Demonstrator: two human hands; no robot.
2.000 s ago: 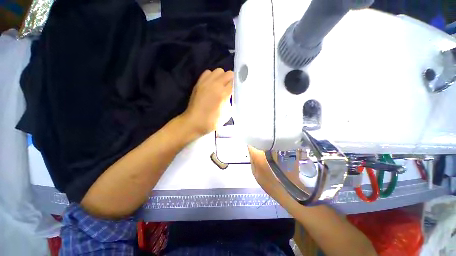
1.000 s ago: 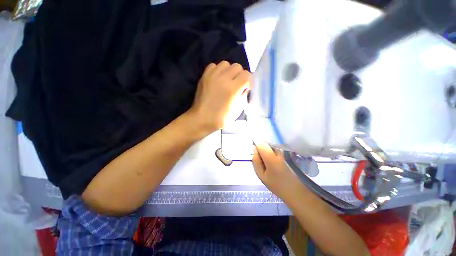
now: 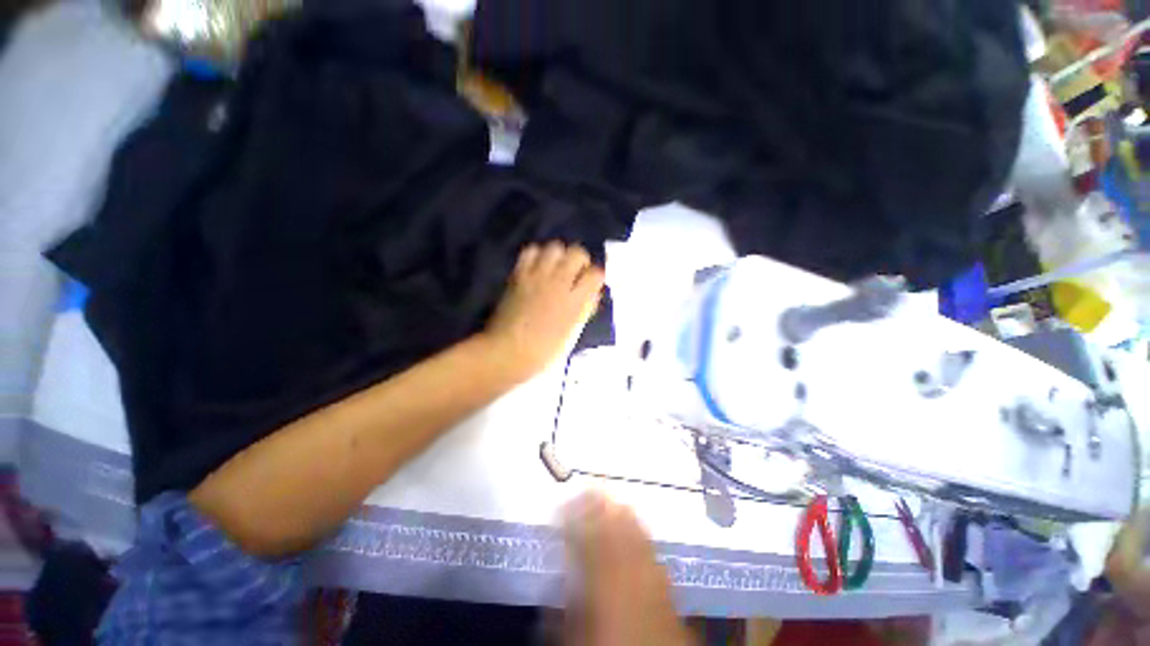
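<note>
Black fabric (image 3: 303, 265) covers the left of the white table. My left hand (image 3: 550, 303) lies on its right edge, fingers curled at the cloth beside the machine head; the fingertips are partly hidden. The white sewing machine (image 3: 858, 379) with a blue stripe stands to the right of this hand. The needle area is washed out by glare. My right hand (image 3: 618, 568) is blurred near the table's front edge, below the bed plate's outline, apart from the cloth; its fingers cannot be made out clearly.
Scissors with a red and a green handle (image 3: 817, 545) lie below the machine head, with a small dark red tool (image 3: 913, 533) to their right. More black cloth (image 3: 782, 114) is heaped behind the machine. A printed ruler (image 3: 441, 543) runs along the front edge. Cluttered items stand at far right.
The view has shifted and shows more behind and right of the machine. My right hand has moved away from the machine head toward the front edge. My left hand stays at the cloth.
</note>
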